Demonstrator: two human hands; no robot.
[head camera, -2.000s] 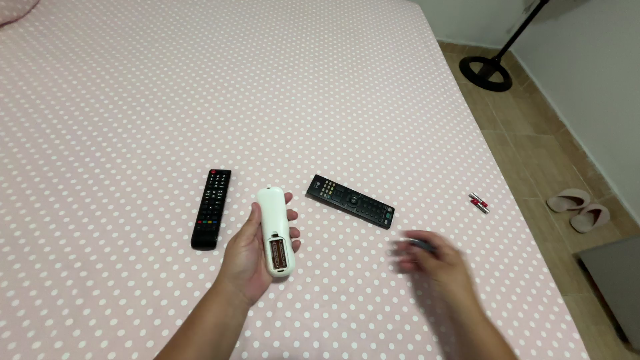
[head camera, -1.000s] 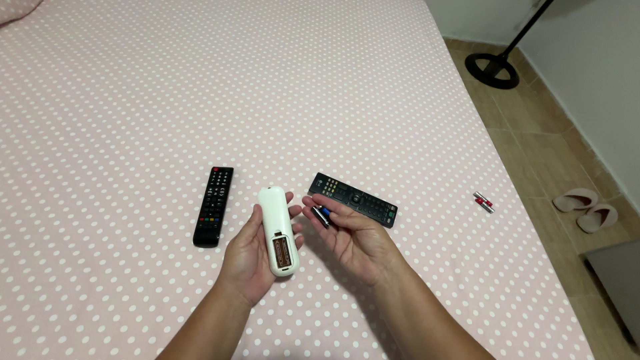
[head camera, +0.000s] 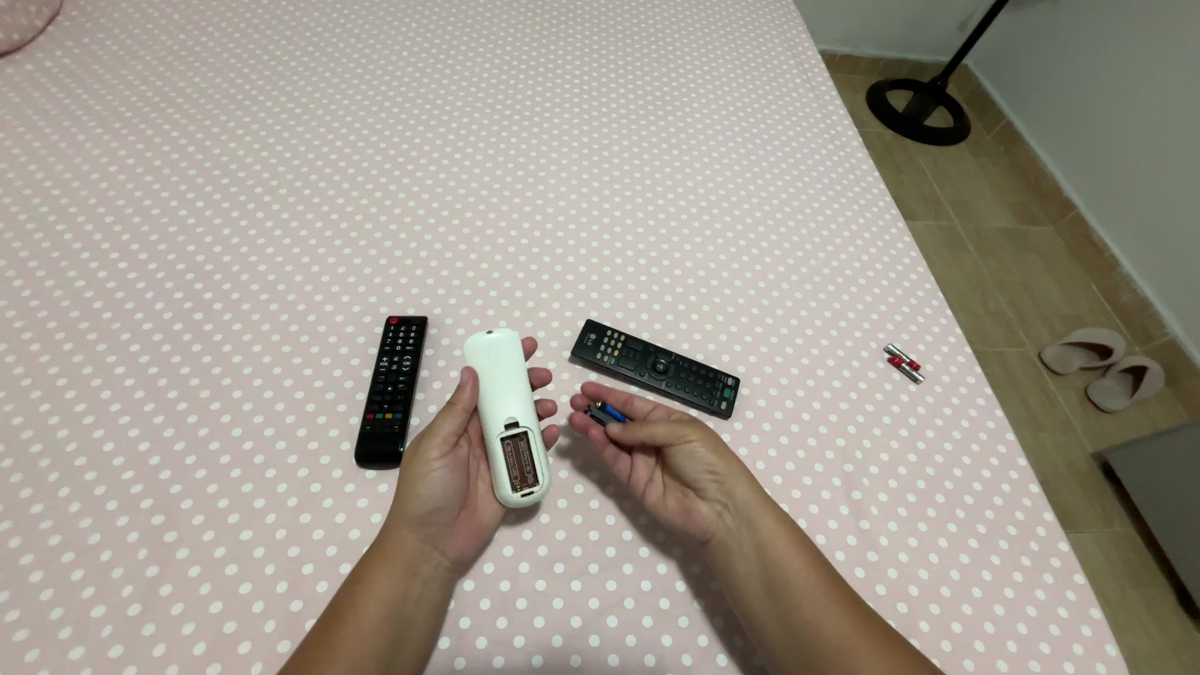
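My left hand (head camera: 459, 469) holds a white remote control (head camera: 503, 384) with its back facing up. The battery compartment (head camera: 520, 459) at its lower end is uncovered, and no batteries show inside. Just to the right, my right hand (head camera: 666, 450) pinches small batteries (head camera: 609, 412), at least one of them blue, between thumb and fingers; their exact number is partly hidden. A black remote control with coloured buttons (head camera: 392, 392) lies left of my left hand. Another black remote control (head camera: 656, 367) lies at a slant just beyond my right hand.
Two silver and red batteries (head camera: 904, 364) lie near the right edge of the bed, on its pink polka-dot sheet (head camera: 469, 187). On the tiled floor beyond are a pair of slippers (head camera: 1083, 352) and a black round stand base (head camera: 919, 112). A grey object (head camera: 1158, 497) stands at the lower right.
My right hand has come left from beyond the slanted black remote to beside the white remote, with the batteries in its fingers. My left hand keeps hold of the white remote.
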